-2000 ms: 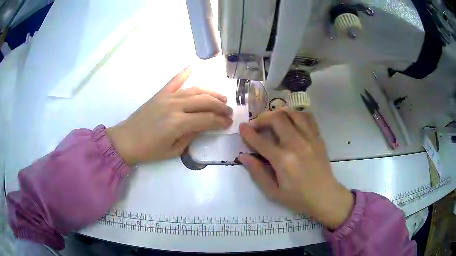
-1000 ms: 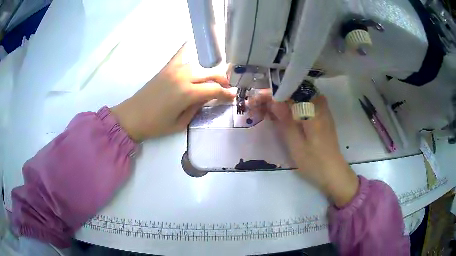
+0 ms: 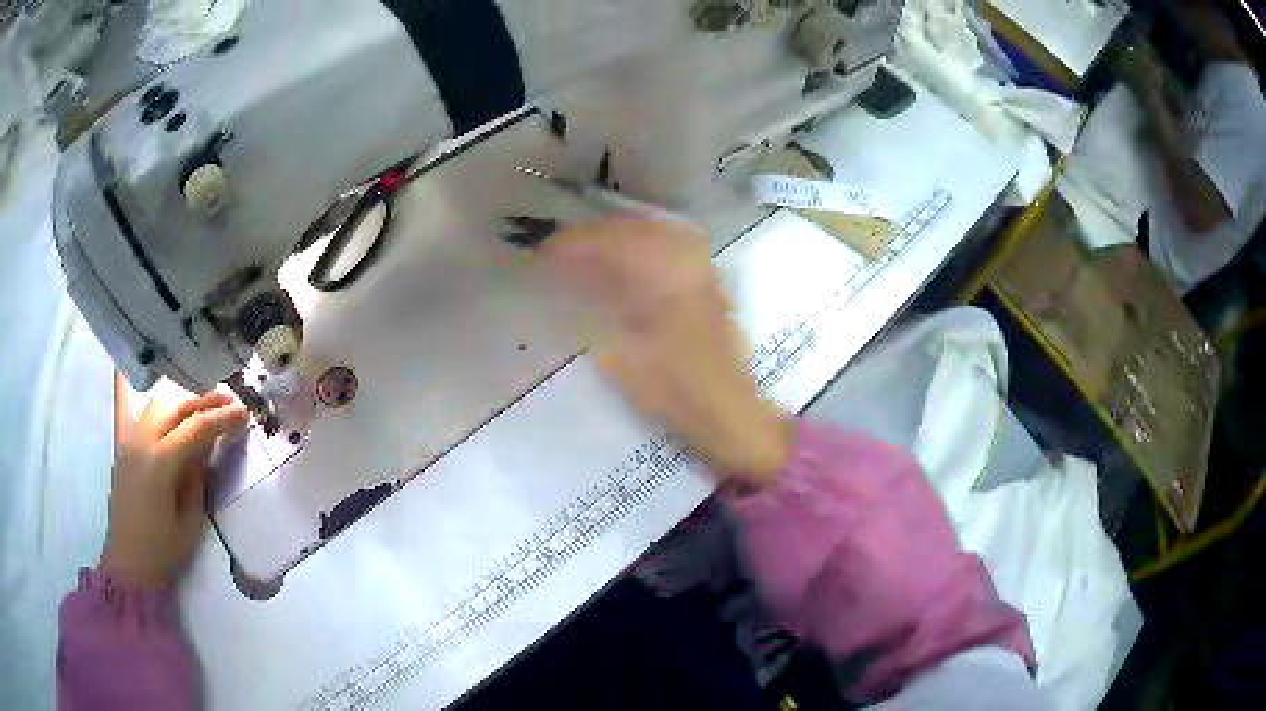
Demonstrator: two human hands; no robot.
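Observation:
My left hand (image 3: 167,465) is at the left, its fingertips beside the lit presser foot (image 3: 260,406); what its fingers hold, if anything, is hidden. My right hand (image 3: 646,313) is blurred and lies over the thread snips on the machine bed. Only the dark blades of the snips (image 3: 528,231) show past its fingertips; whether the fingers grip them I cannot tell. The needle plate (image 3: 257,465) shows shiny near the foot. White fabric (image 3: 49,417) lies beyond my left hand at the left edge.
Black-handled scissors (image 3: 354,236) with a red pivot lie behind the machine bed. A thin pale tool (image 3: 590,195) is by my right hand. Paper labels (image 3: 812,195) lie to the right. White fabric (image 3: 1041,528) hangs at the right, near a brown board (image 3: 1118,368). Another person's arm shows upper right.
The view has swung to the right. My right hand has left the presser foot and moved right to the snips. My left hand has stayed beside the foot. The scissors have come into view.

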